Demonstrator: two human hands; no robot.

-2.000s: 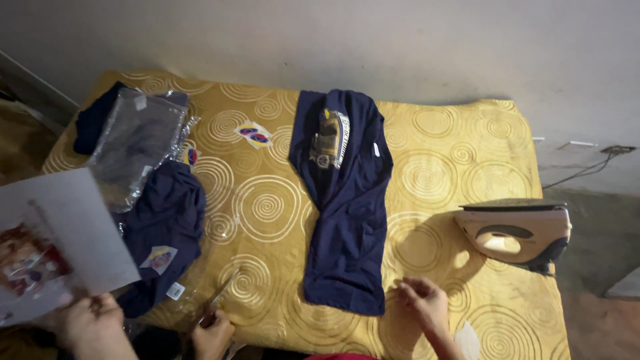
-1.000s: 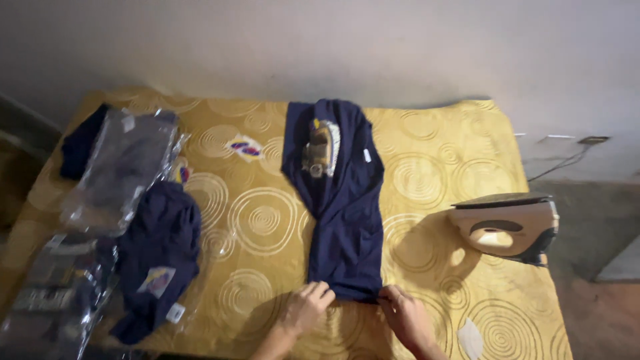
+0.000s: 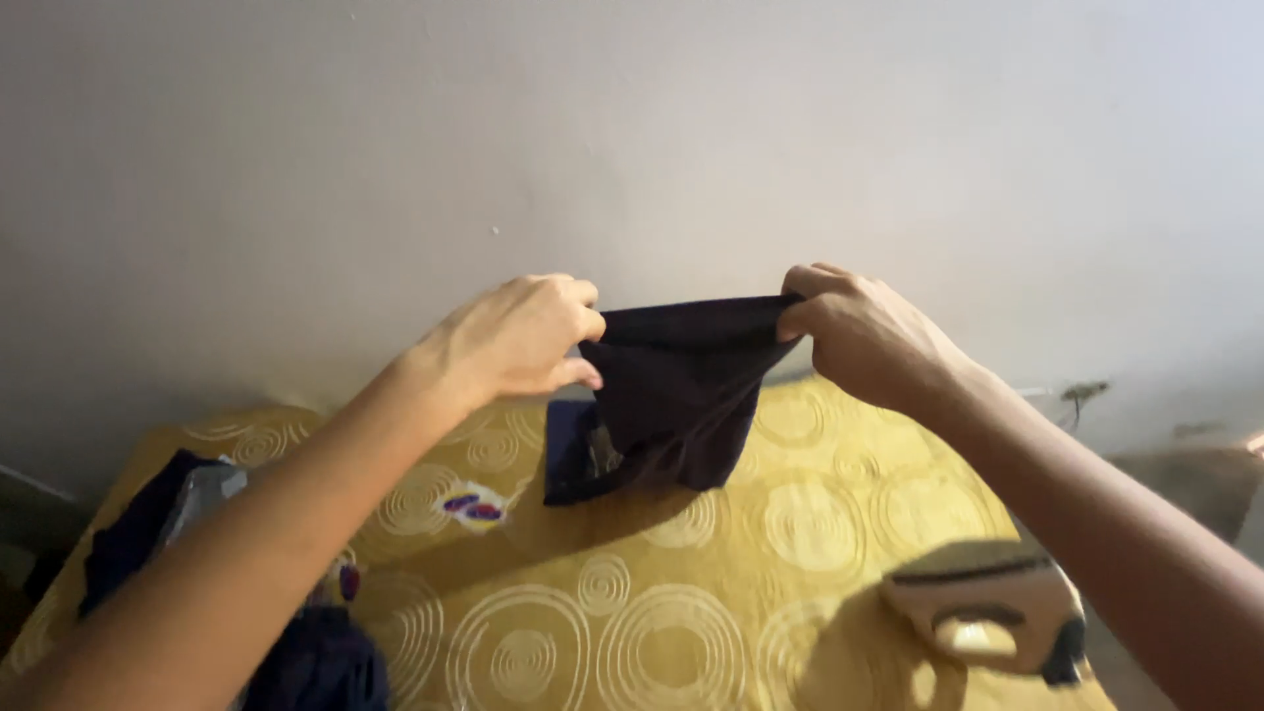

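A dark navy garment (image 3: 691,385) is stretched between my two hands, its upper edge taut and its lower part hanging onto the gold patterned cloth on the table. My left hand (image 3: 538,331) pinches the upper left corner, thumb partly apart below. At the upper right corner, my right hand (image 3: 839,321) grips the fabric between thumb and fingers. The garment's far end, with part of a print showing, rests on the gold cloth (image 3: 671,642). A clothes iron (image 3: 997,612) sits at the right, below my right forearm.
Navy clothing (image 3: 321,662) lies at the lower left, partly behind my left forearm. Farther left is another dark garment (image 3: 133,533) beside clear plastic. Small printed stickers (image 3: 474,506) lie on the cloth. A plain wall (image 3: 632,148) rises behind the table; a wall fitting (image 3: 1086,392) is at the right.
The garment lay flat two seconds ago; my hands took its near edge and have lifted it up and toward the wall. The printed sheet seen at the left earlier is gone. The view has tilted up.
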